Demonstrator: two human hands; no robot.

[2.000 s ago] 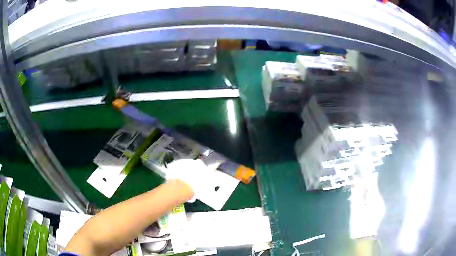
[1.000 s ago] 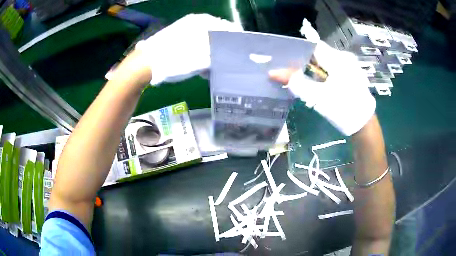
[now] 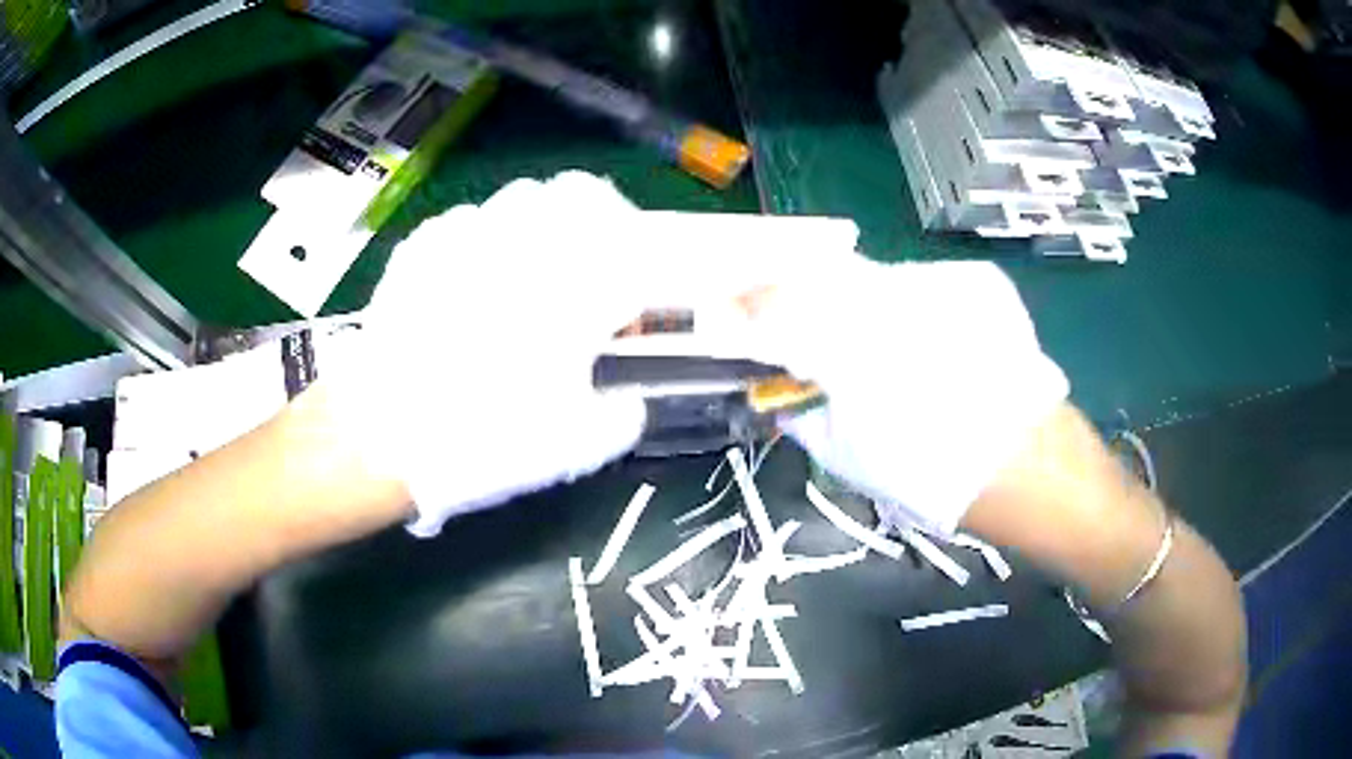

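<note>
My left hand (image 3: 504, 356), in a white glove, is at centre left, closed around one side of a retail box (image 3: 712, 237). My right hand (image 3: 927, 386), also gloved in white, is at the box's other side and holds a small yellow-brown item (image 3: 781, 393) at its fingers. The box is held above the dark bench, with a white top and a dark opening or side toward me. The gloves hide most of it. Narrow peeled white strips (image 3: 712, 623) lie scattered on the bench below the hands.
A green-edged box (image 3: 363, 141) with its hang tab lies on the green belt beside a divider bar (image 3: 578, 89). Closed boxes (image 3: 1023, 148) are stacked at upper right. Green-edged boxes (image 3: 45, 549) stand at left. A metal frame (image 3: 89, 245) crosses the upper left.
Both hands have come lower and nearer with the box, which has tilted from showing its printed panel to showing its end. Earlier, the left hand was reaching over the belt.
</note>
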